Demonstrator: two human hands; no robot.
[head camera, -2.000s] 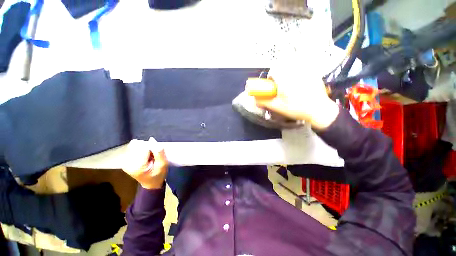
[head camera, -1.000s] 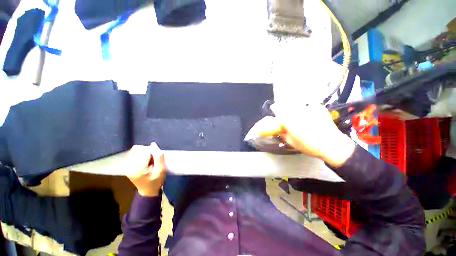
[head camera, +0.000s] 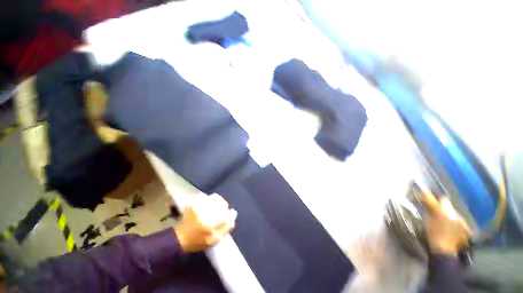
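A dark flat fabric panel (head camera: 304, 229) lies on the white pressing table, with a second dark layer on it. A wider dark piece (head camera: 166, 109) adjoins it at the upper left. My left hand (head camera: 206, 223) is at the table's near edge, against the panel's edge. Its fingers look curled, but blur hides whether they grip cloth. My right hand (head camera: 447, 226) is at the lower right, beyond the panel's far side. It is on the steam iron (head camera: 404, 223), a blurred silvery shape clear of the panel.
Dark bundles (head camera: 338, 117) and a smaller dark piece (head camera: 221, 28) with blue ribbon lie on the white table (head camera: 298, 146). Dark pieces (head camera: 74, 137) hang over cardboard (head camera: 137, 166) beyond the near edge. Yellow-black tape (head camera: 64, 226) marks the floor. A blue strip (head camera: 441, 154) runs along the far side.
The view has turned and blurred, so the panel now runs diagonally. My right hand and the iron have moved off the panel to its far side. My left hand remains at the near edge.
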